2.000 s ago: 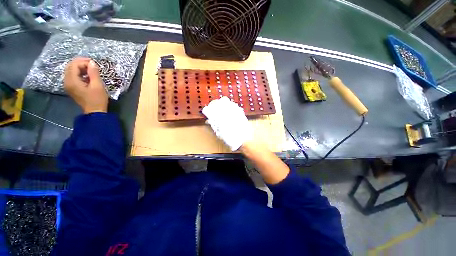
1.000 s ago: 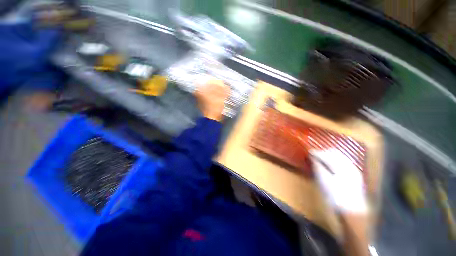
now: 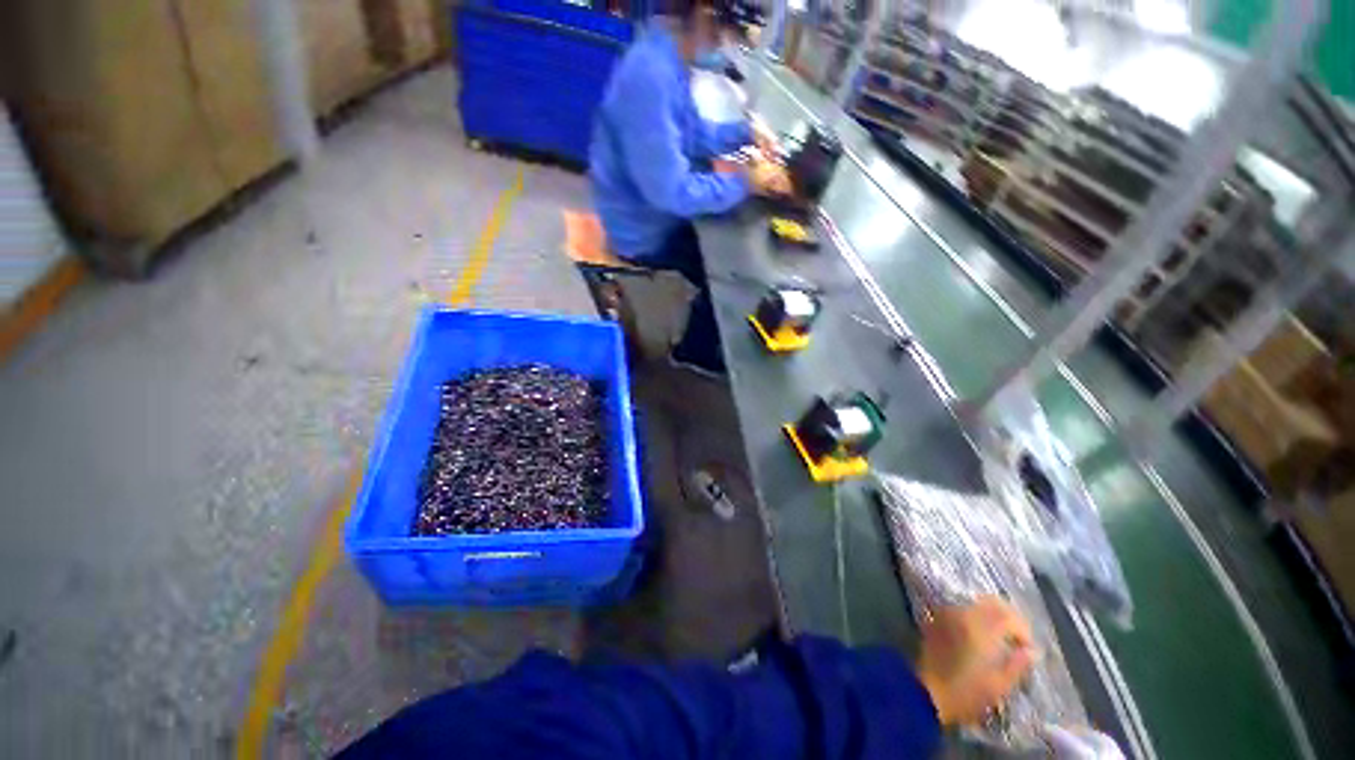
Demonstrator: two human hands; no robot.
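Note:
My bare left hand (image 3: 976, 656) is at the lower right, over the clear plastic bag of silvery parts (image 3: 951, 542). Its fingers are curled together, and I cannot tell whether anything is in them. A white patch at the bottom edge looks like the tip of my gloved right hand (image 3: 1082, 742); the rest is cut off, so its grip cannot be seen. The reddish-brown jig is out of the picture.
A blue crate (image 3: 636, 490) full of small dark parts stands left of the bench. Solder reels on yellow bases (image 3: 835, 431) (image 3: 785, 316) stand along the bench. Another clear bag (image 3: 1073, 527) lies beside the conveyor (image 3: 1189, 594). A person in blue (image 3: 647, 141) works farther along.
The view has swung left, bringing in the whole crate, floor and other worker. The jig, board and fan have left the picture. My left hand stays by the parts bag.

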